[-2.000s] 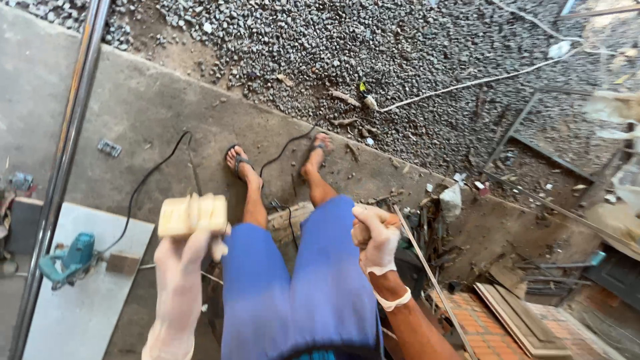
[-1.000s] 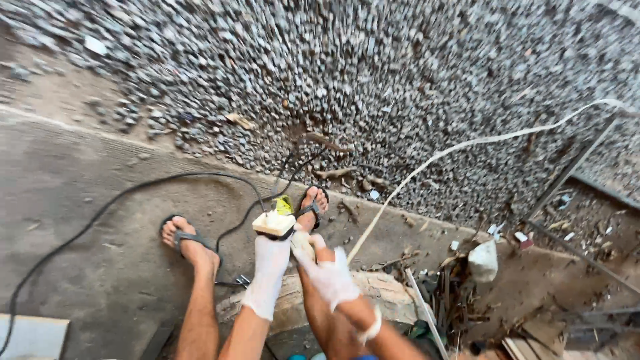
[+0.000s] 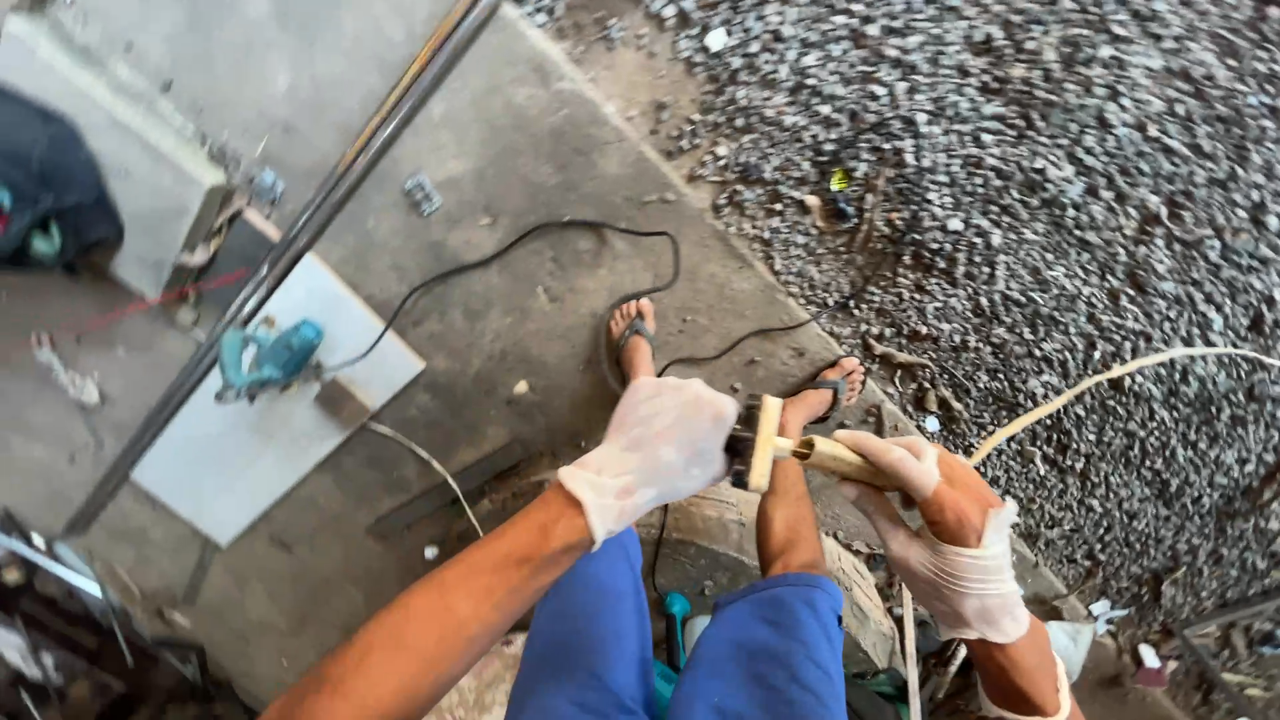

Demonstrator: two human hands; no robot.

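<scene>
My left hand [image 3: 665,440], in a whitish thin glove, is closed at the dark side of the head of a wooden-handled tool [image 3: 765,443], which looks like a brush. The head is a pale wooden block with a dark layer, perhaps bristles. My right hand [image 3: 915,500] grips the light wooden handle [image 3: 845,462] from the other side, thumb and fingers around it. Bare skin shows through its glove near the wrist. The tool lies roughly level above my right shin. My left fingertips and part of the dark layer are hidden.
A teal corded power saw [image 3: 268,358] rests on a white board [image 3: 225,470] at the left, beneath a long metal pipe [image 3: 300,225]. A black cord [image 3: 520,240] runs past my sandalled feet. Gravel [image 3: 1050,200] borders the concrete, with a pale cable [image 3: 1110,375] across it. A curved slab edge lies below my legs.
Two seconds ago my hands were apart, with the pale block in my left. Both hands now hold the tool, its handle plainly visible in my right. The view has shifted markedly.
</scene>
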